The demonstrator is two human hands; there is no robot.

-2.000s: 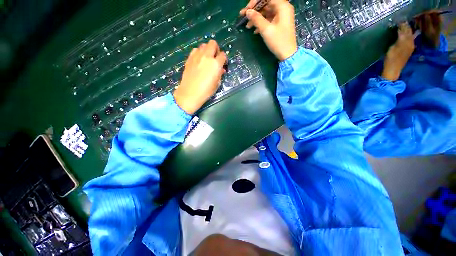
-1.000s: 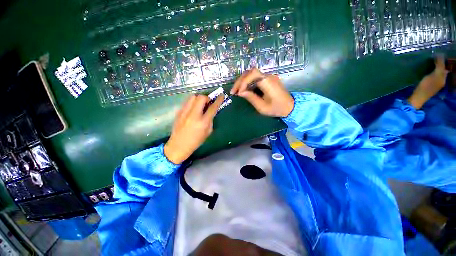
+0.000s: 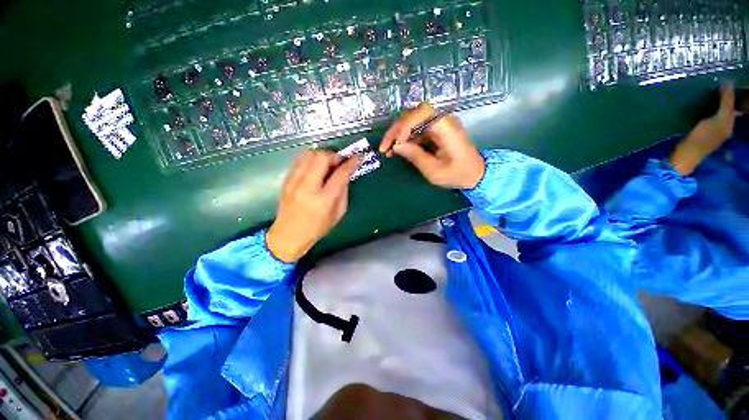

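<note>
My left hand (image 3: 310, 198) holds a small white label sheet (image 3: 366, 168) with rows of dark marks between its fingers. My right hand (image 3: 437, 149) grips thin tweezers (image 3: 429, 123), their tip pointing down to the left at the sheet's right edge. Both hands are close together just in front of a clear blister tray (image 3: 271, 148), whose square pockets hold dark parts. Whether a small component is also in my left fingers cannot be told.
Fanned white label sheets (image 3: 109, 125) lie at left, beside a smartphone (image 3: 66, 164). A black component tray (image 3: 66, 283) is at far left. Another clear tray (image 3: 665, 41) is at upper right. A person's hand (image 3: 708, 135) and blue sleeve show at right. The mat (image 3: 185, 238) is green.
Since two seconds ago, my left hand has left the tray, the label sheet has been picked up from the mat, and both hands have come together. Over the last second they barely moved.
</note>
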